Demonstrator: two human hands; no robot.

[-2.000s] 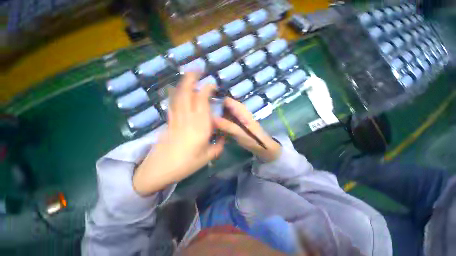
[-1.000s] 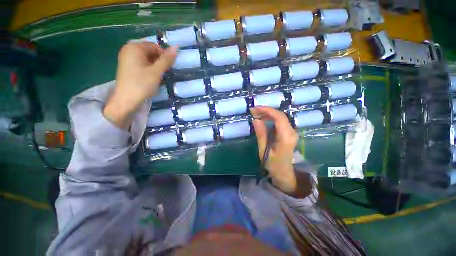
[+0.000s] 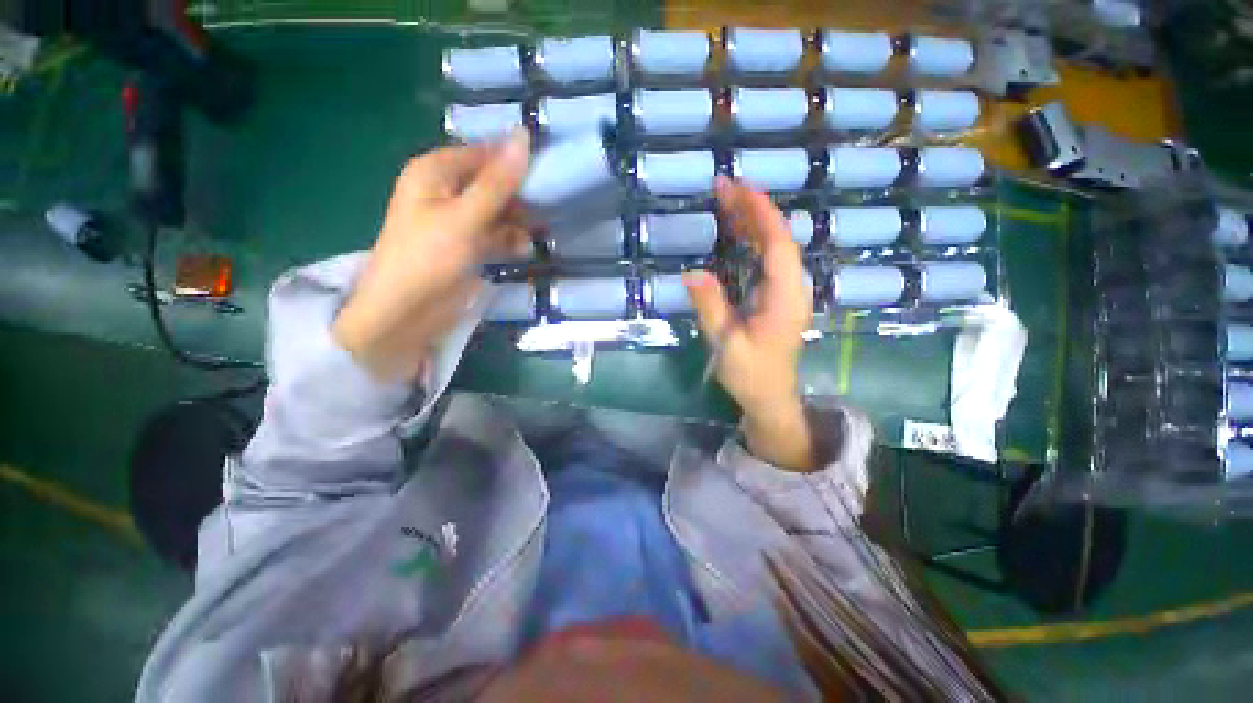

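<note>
A clear tray (image 3: 879, 321) holds rows of pale-blue housings with dark or silvery ends. My left hand (image 3: 447, 234) holds one pale-blue housing (image 3: 565, 173) between thumb and fingers above the tray's left part; the housing is blurred. My right hand (image 3: 763, 302) is over the tray's lower middle, its thumb and index finger apart. A thin dark stick (image 3: 715, 360) shows against its palm, partly hidden by the hand. Whether the right fingertips touch a housing is unclear.
At the left are a black power tool (image 3: 161, 151), a cable, a small orange item (image 3: 205, 276) and a loose cylinder (image 3: 77, 229). A white cloth (image 3: 985, 378) lies right of the tray. Another clear tray (image 3: 1168, 343) is far right, with metal blocks (image 3: 1099, 151) behind. Black stools stand below.
My left hand has moved right and down and now shows a housing lifted in it. My right hand has shifted slightly; its fingers are more spread. The view has moved, bringing the left-side tools further in.
</note>
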